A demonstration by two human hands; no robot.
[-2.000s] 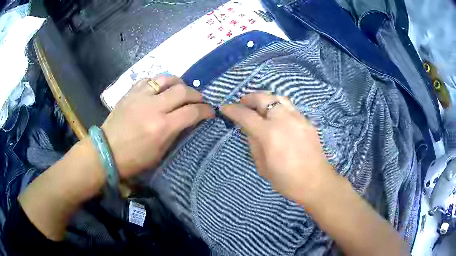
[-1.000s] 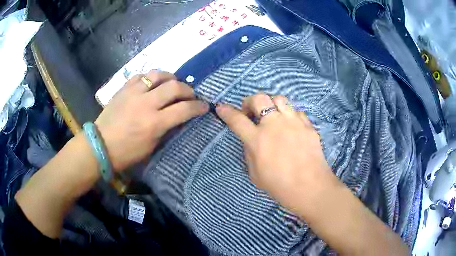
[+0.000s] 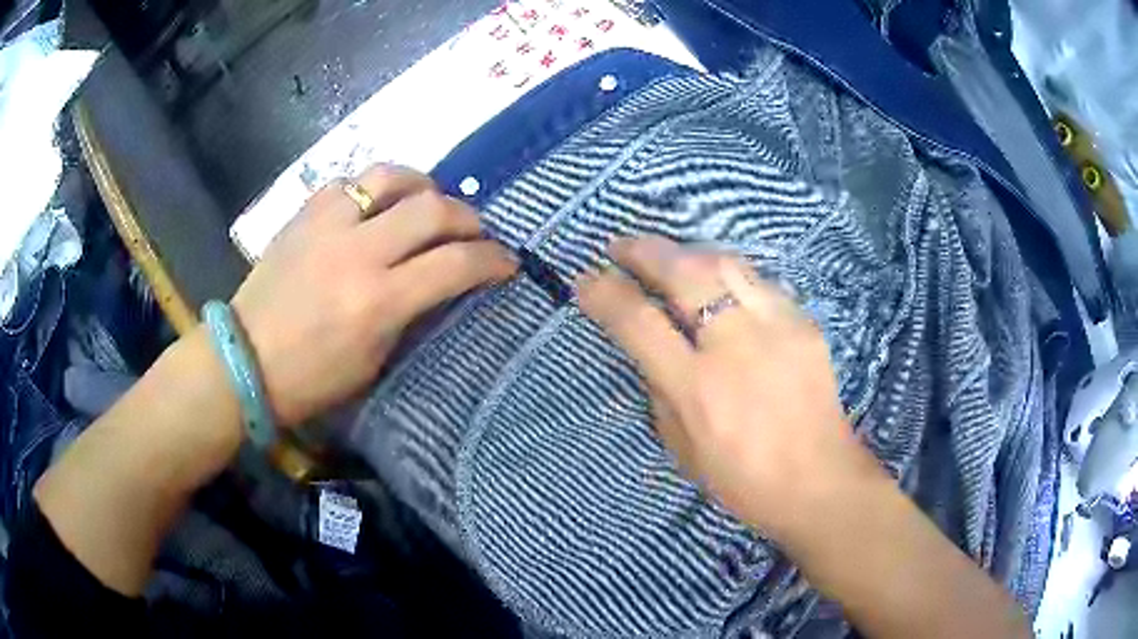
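Observation:
The denim garment (image 3: 624, 437), grey-blue with fine stripes, lies inside out across the middle. A dark blue band with two pale dots (image 3: 537, 125) runs along its upper edge. A short black fabric strip (image 3: 545, 277) lies on the garment between my hands, near the stitched curve of the pocket bag. My left hand (image 3: 362, 281) presses the garment, its fingertips at the strip's upper left end. Whether it pinches the strip is hidden. My right hand (image 3: 724, 362) is slightly blurred, its fingers bent and apart just right of the strip, over the garment.
A white surface with red writing (image 3: 549, 50) lies behind the garment. A curved wooden edge (image 3: 137, 243) is at the left, with dark denim beside it. A white care label (image 3: 338, 519) is at lower left. White machine parts (image 3: 1104, 437) stand at the right edge.
My right fingertips have moved right, off the strip, so more of the black strip shows. The garment and my left hand have shifted slightly up and left in view.

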